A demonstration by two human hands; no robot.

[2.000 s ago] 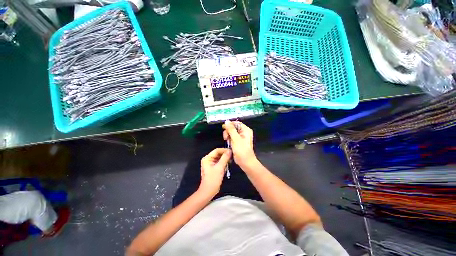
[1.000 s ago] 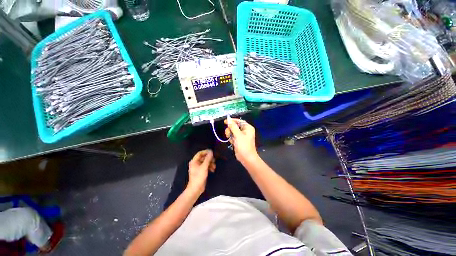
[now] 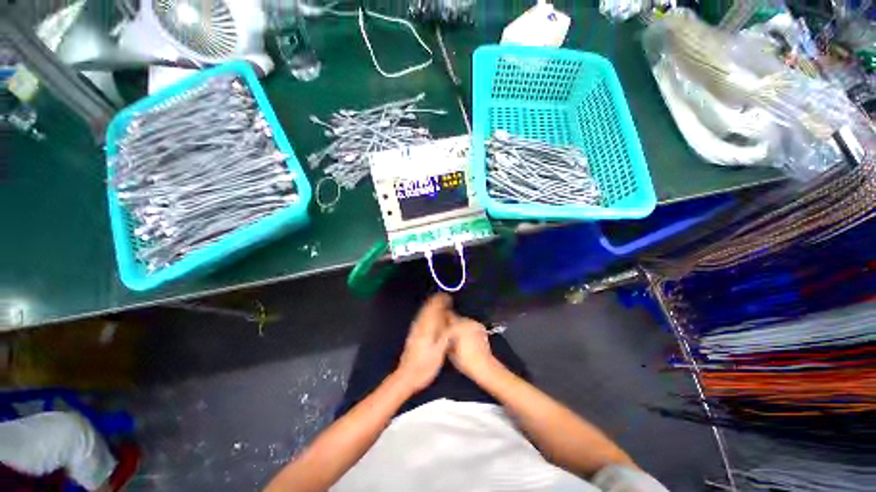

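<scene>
The white cable tester (image 3: 431, 196) stands at the table edge with coloured characters on its dark screen. A white cable (image 3: 448, 286) hangs in a loop below it, both ends at the green port board (image 3: 442, 236). My left hand (image 3: 425, 343) and my right hand (image 3: 468, 345) are together over my lap, below the loop, touching. Both are blurred. A small pale cable tip (image 3: 498, 330) shows beside my right hand; the rest of that cable is hidden, and which hand holds it cannot be told.
The left turquoise basket (image 3: 213, 235) is heaped with grey cables. The right basket (image 3: 615, 144) is partly filled. A loose cable pile (image 3: 370, 135) lies behind the tester. A white fan (image 3: 197, 34), bagged cables (image 3: 716, 106) and a cable rack (image 3: 788, 356) surround. A person's sleeve (image 3: 53, 444) shows lower left.
The cable is now looped at the port board with no hand on it. My right hand has moved down from the tester to my left hand, which has moved right.
</scene>
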